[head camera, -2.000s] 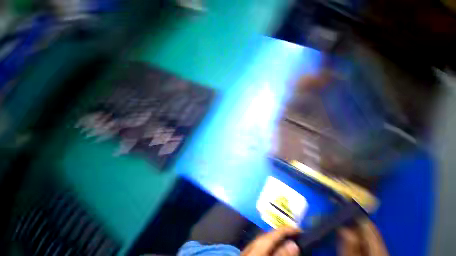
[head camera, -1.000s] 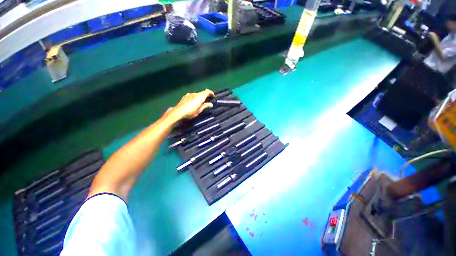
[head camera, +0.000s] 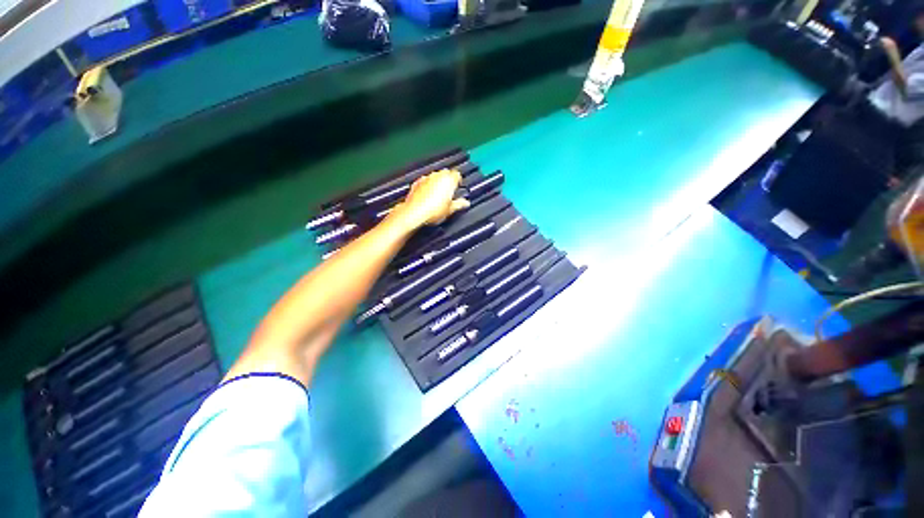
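Note:
My left hand (head camera: 438, 197) reaches in from the lower left over the upper rows of a black slotted tray (head camera: 555, 281) on the green bench. Its fingers are closed around a black stand unit (head camera: 488, 185), whose dark end sticks out to the right; the hand and forearm hide part of it. Several more stand units (head camera: 491, 329) lie in the slots, with silver threaded-looking ends towards the left. A second slotted tray (head camera: 182, 349) with dark units is at the lower left. My right hand is not in view.
The dark bench press (head camera: 755, 420) with a red button (head camera: 674, 426) stands on the blue mat (head camera: 567, 405) at the lower right. A raised shelf (head camera: 233, 86) with blue bins runs behind. A post with a yellow band (head camera: 615, 40) stands at the back. Another person's arm shows upper right.
Since one second ago, my left hand has moved slightly right across the upper tray rows. Units' silver ends now show at the tray's upper left. The view has shifted slightly.

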